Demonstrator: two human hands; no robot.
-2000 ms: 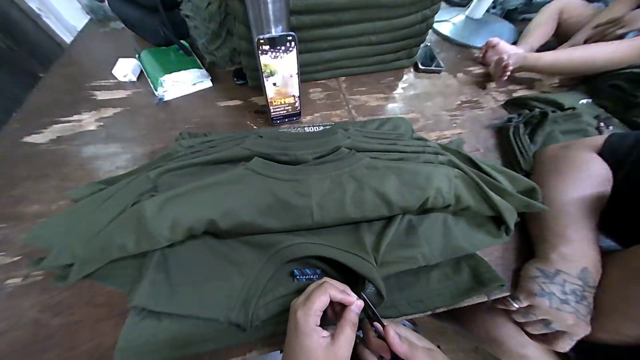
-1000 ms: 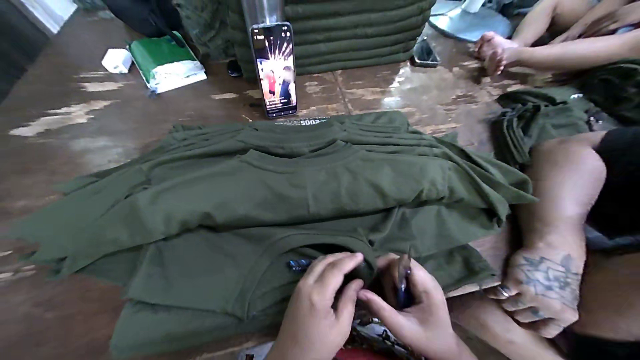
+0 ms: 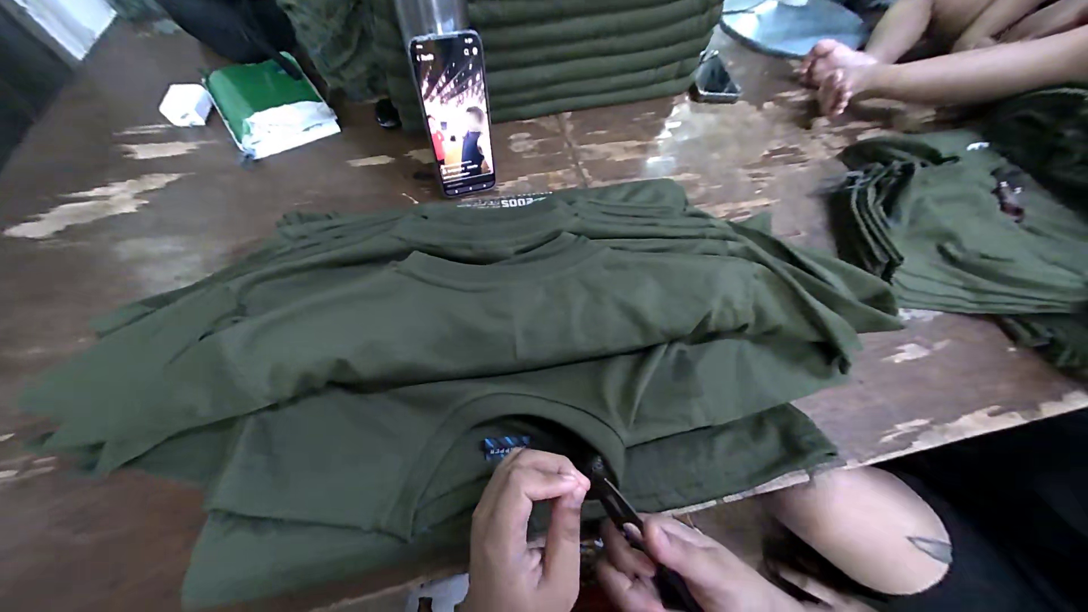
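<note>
A pile of olive-green T-shirts (image 3: 510, 314) lies spread over the wooden table. The front shirt's round neckline (image 3: 510, 406) faces me, with a small blue printed label (image 3: 506, 446) inside it. My left hand (image 3: 531, 523) is just below that label, thumb and index fingertip pinched together; whether something tiny is between them cannot be told. My right hand (image 3: 671, 561) grips a slim dark tool (image 3: 619, 503), perhaps thread snips or tweezers, its tip at the right inside of the neckline, close to the left fingertips.
A lit phone (image 3: 453, 115) stands upright behind the shirts, before a tall stack of folded green garments (image 3: 595, 55). A green-and-white packet (image 3: 268, 106) and white block (image 3: 184, 104) lie back left. More green garments (image 3: 977, 229) lie right. Another person's hands (image 3: 837, 75) rest at back right.
The tattooed forearm and hand of the person at right have left that spot, where a knee now shows. My hands have shifted at the neckline, and the tool's tip now points up toward the collar.
</note>
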